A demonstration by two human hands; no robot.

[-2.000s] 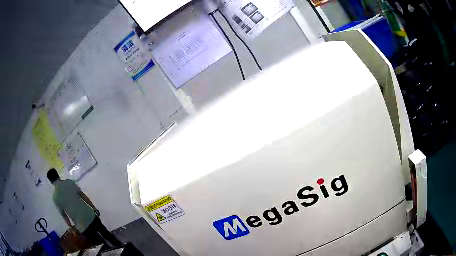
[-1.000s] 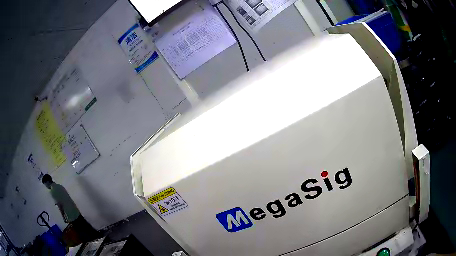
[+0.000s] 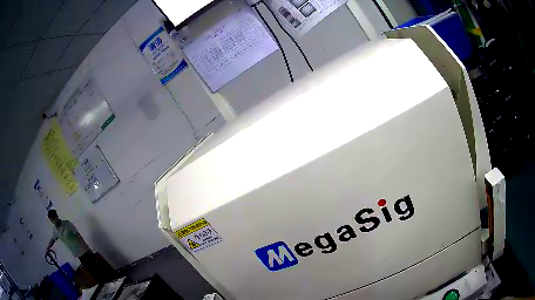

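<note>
The large cream-white test box [image 3: 363,246] fills the middle and right of the head view, with "MegaSig" lettering on its front. Its sloping lid [image 3: 305,129] is down. A yellow and white warning label [image 3: 198,235] is at its left front. A green button [image 3: 451,295] shows on the front ledge at the bottom edge. An upright white sensor bar [image 3: 495,214] stands at the right front corner. Neither of my hands can be made out in the picture.
A white wall [image 3: 146,126] with papers is behind the box. Part of a bright screen [image 3: 182,9] shows at the top. A blue bin [image 3: 449,35] and a dark pile [image 3: 507,99] are at the right. A person [image 3: 70,237] stands far left by a hand-truck handle.
The view has shifted slightly, so more of the box's front ledge and green button shows. The distant person has moved left and turned. The lid has stayed down.
</note>
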